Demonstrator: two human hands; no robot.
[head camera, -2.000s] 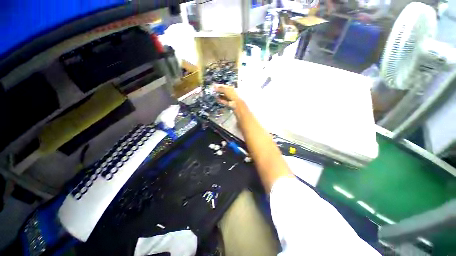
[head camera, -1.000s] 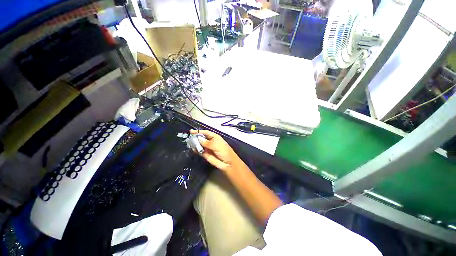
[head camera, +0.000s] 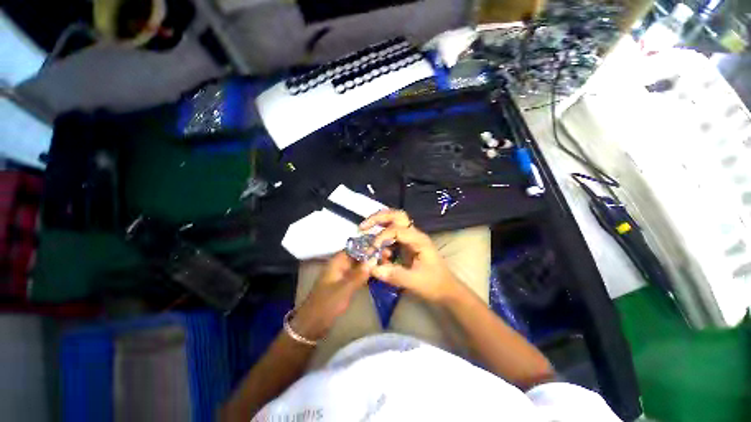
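A small silver metal hub part is held between my two hands above my lap. My left hand grips it from the lower left. My right hand has its fingers on it from the right. The fingers hide part of it, and its details are blurred. A crumpled white cloth lies just behind my hands, with a short black bar, which looks like a lever handle, on it.
Short bright pins, a blue tube and small white caps lie on the black mat. A white sheet with black rings is at the back. An electric screwdriver and large white tray are right; blue crate lower left.
My right hand has moved from the metal heap back over my lap with a silver part. My left hand has come into view and holds it too. The view has swung left and down.
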